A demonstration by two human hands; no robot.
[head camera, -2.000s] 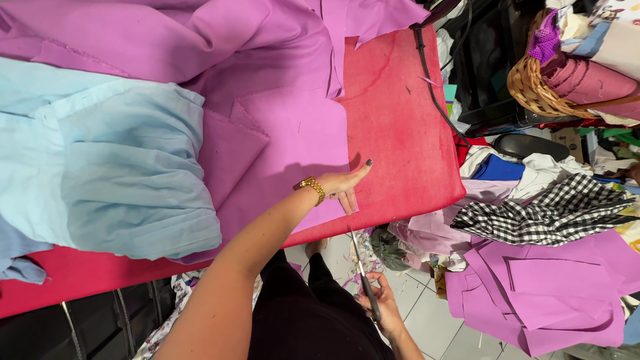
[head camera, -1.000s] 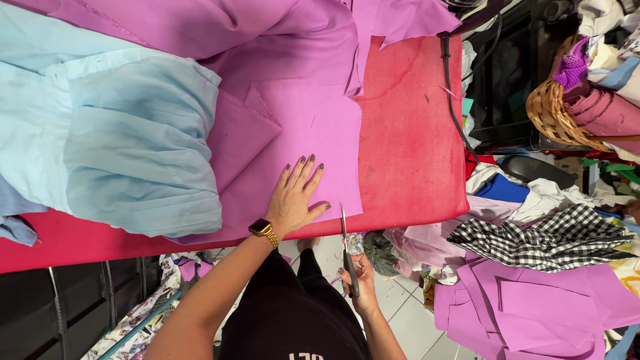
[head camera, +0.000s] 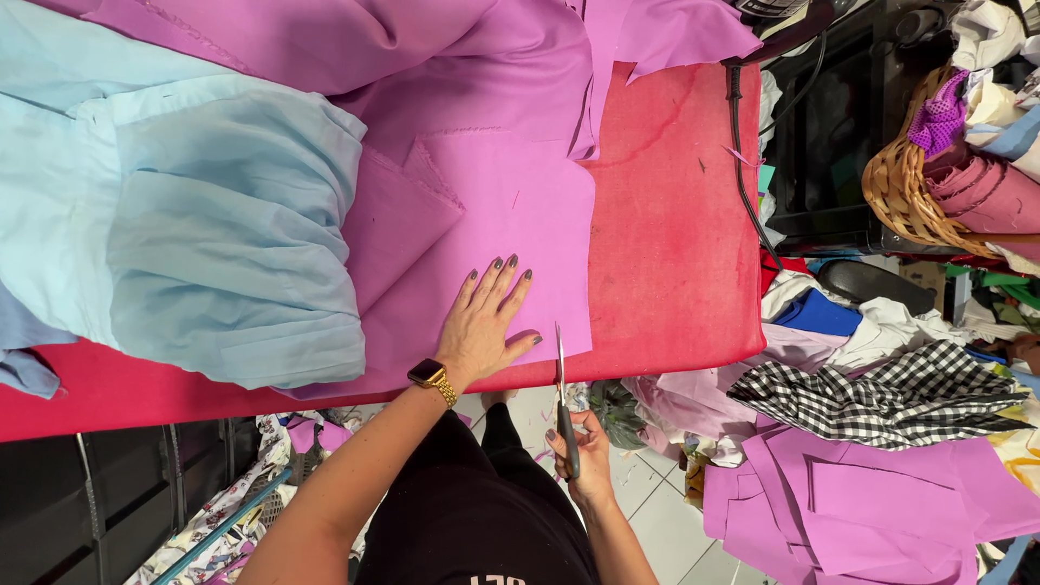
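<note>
A sheet of purple fabric (head camera: 536, 219) lies over the red padded board (head camera: 674, 244). My left hand (head camera: 483, 325), with a gold-banded watch (head camera: 432, 378) at the wrist, rests flat on the fabric near its lower edge, fingers apart. My right hand (head camera: 587, 459) holds scissors (head camera: 562, 390) by their dark handles, just off the board's front edge. The blades point up across that edge, at the fabric's lower right part; whether they touch the cloth I cannot tell. Left of the purple fabric lies a light blue gathered garment (head camera: 236, 227).
A black cable (head camera: 741, 171) runs down the board's right end. Beyond it are a wicker basket (head camera: 902, 175) of cloth, a black-and-white checked cloth (head camera: 877, 398) and cut purple pieces (head camera: 886, 504). Black drawers (head camera: 49, 496) stand below the board at left.
My left hand has moved left from the fabric's right edge and now lies flat on the cloth. The scissors stay in my right hand near the board's edge.
</note>
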